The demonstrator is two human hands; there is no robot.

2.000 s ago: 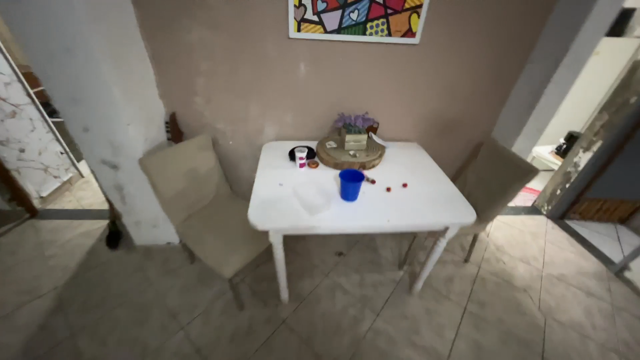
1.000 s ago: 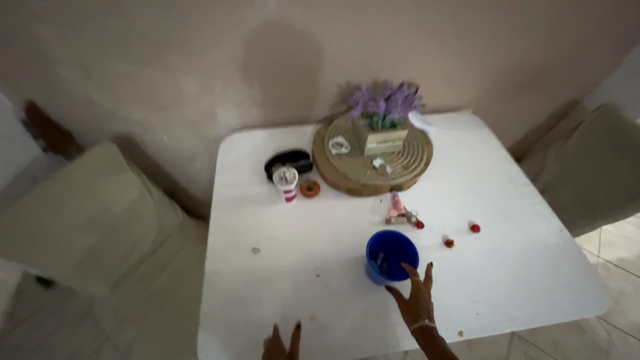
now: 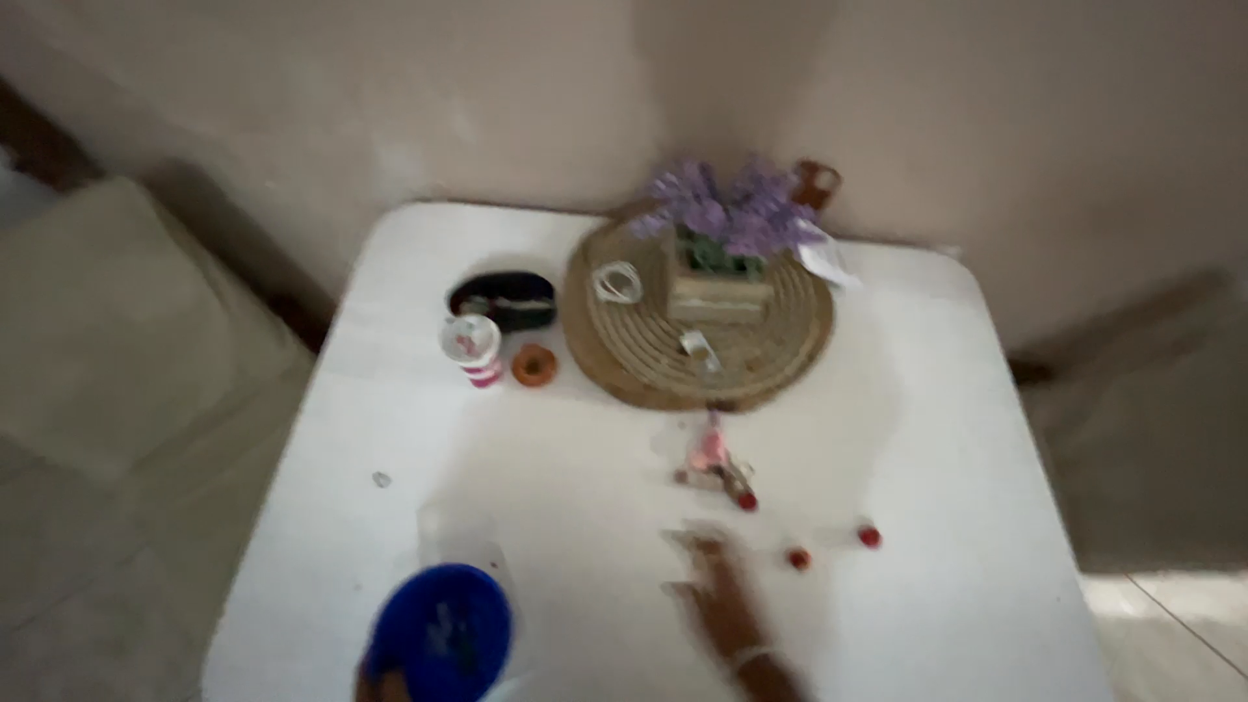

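At the lower left a blue plastic cup (image 3: pixel 444 629) is held by my left hand (image 3: pixel 385 682), of which only the fingers show at its lower left side. Small items lie inside the cup, too blurred to name. Blurred by motion, my right hand (image 3: pixel 717 590) is over the white table (image 3: pixel 624 604) with fingers apart and nothing seen in it. Just beyond it lie a small pink item (image 3: pixel 712 447) and a small red-tipped item (image 3: pixel 743 497). Two small red objects, one nearer (image 3: pixel 799 559) and one farther (image 3: pixel 870 536), lie to its right.
A round wooden slab (image 3: pixel 624 385) at the back bears a planter (image 3: pixel 720 297) with purple flowers (image 3: pixel 736 207) and a coiled white cord (image 3: pixel 617 282). Left of it are a black case (image 3: pixel 507 300), a white and pink cup (image 3: pixel 473 346) and a brown ring (image 3: pixel 534 365). Beige chairs flank the table.
My left hand has taken hold of the blue cup, which now stands farther left on the table. My right hand has come away from the cup. The view has moved closer to the table.
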